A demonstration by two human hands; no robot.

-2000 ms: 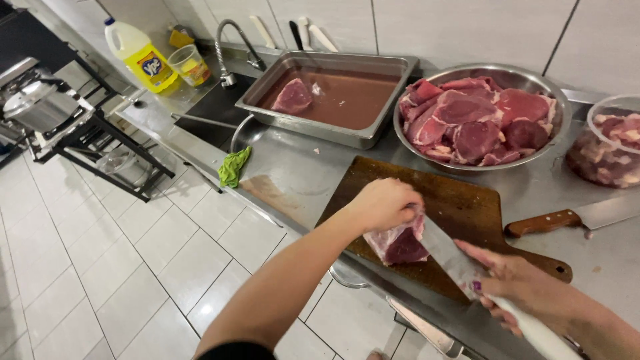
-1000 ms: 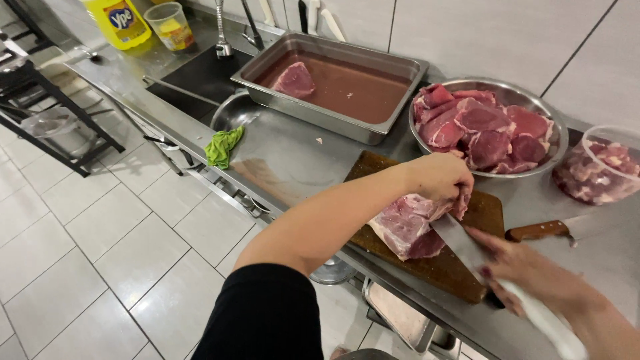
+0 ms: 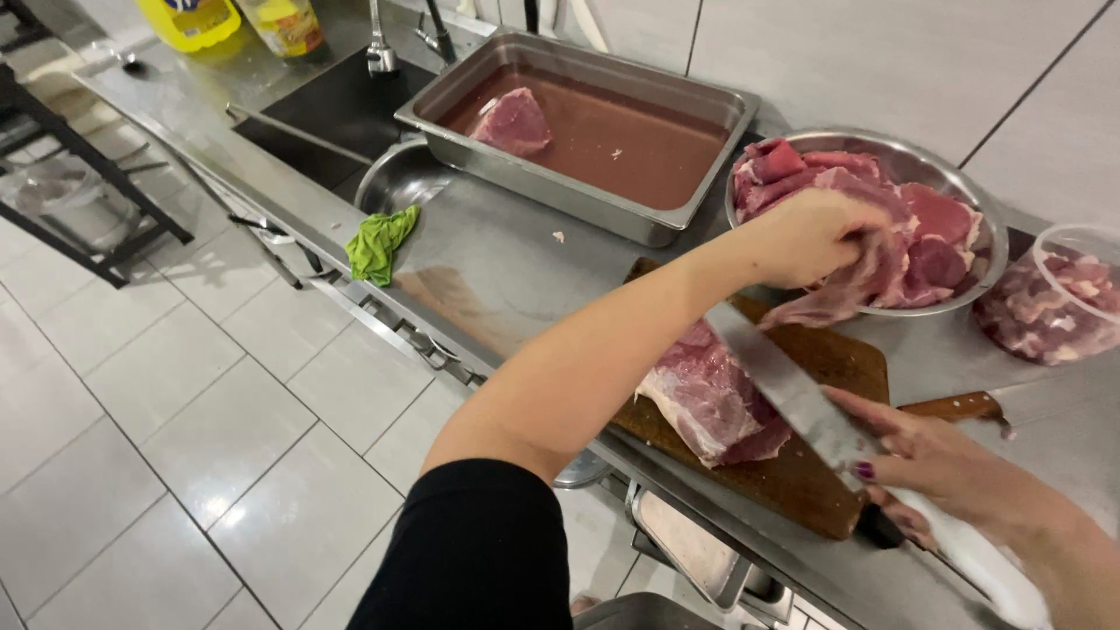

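My left hand (image 3: 818,236) grips a thin slice of raw meat (image 3: 840,293) over the near side of a steel bowl (image 3: 993,262) heaped with meat slices. In my right hand (image 3: 927,455) is a white-handled knife (image 3: 779,376), its wide blade pointing up and left over the board. Beneath the blade a larger piece of raw meat (image 3: 713,398) lies on the wooden cutting board (image 3: 840,499). Part of that piece is hidden by my left forearm.
Behind stands a steel pan (image 3: 551,179) of reddish liquid with a meat chunk (image 3: 514,121). A plastic tub of meat pieces (image 3: 1046,306) and a wooden-handled knife (image 3: 954,407) are at right. Leftward are a green cloth (image 3: 381,245), a sink (image 3: 337,114) and a yellow bottle (image 3: 188,22).
My left hand has moved from the meat on the board to the bowl, and a slice now hangs from it. The knife stays in my right hand.
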